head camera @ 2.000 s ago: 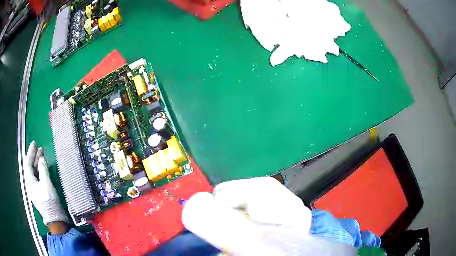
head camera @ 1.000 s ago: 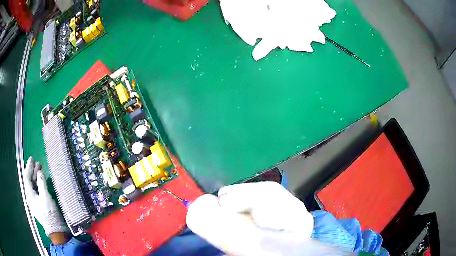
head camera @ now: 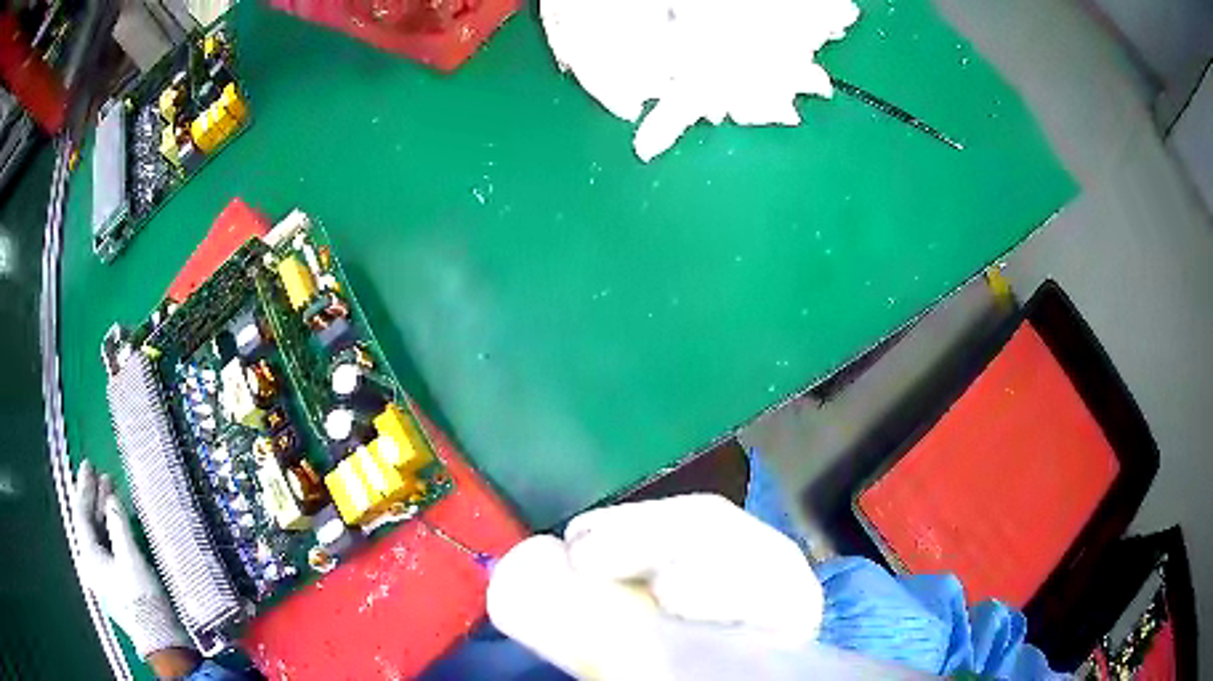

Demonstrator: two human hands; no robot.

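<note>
A green power supply board (head camera: 266, 412) lies on a red foam pad (head camera: 386, 599), its grey ribbed heatsink (head camera: 166, 492) along the left edge. My gloved right hand (head camera: 659, 572) is closed around the dispensing syringe (head camera: 718, 655), whose barrel runs blurred to the bottom edge. The thin needle (head camera: 452, 539) with a purple hub points left, its tip near the board's lower right corner beside the yellow blocks. My gloved left hand (head camera: 120, 565) rests outside the heatsink, fingers extended; no object shows in it.
A second board (head camera: 166, 133) lies at the upper left. Red pads (head camera: 426, 27) and a ragged white sheet (head camera: 705, 60) lie at the back, a thin dark rod (head camera: 898, 113) sticking out. A black-framed red tray or seat (head camera: 1004, 466) stands right. A metal rail (head camera: 51, 319) runs left.
The view has shifted, so the back items sit farther left and the main board lower left. My right hand still holds the syringe near the board's corner. My left hand stays beside the heatsink.
</note>
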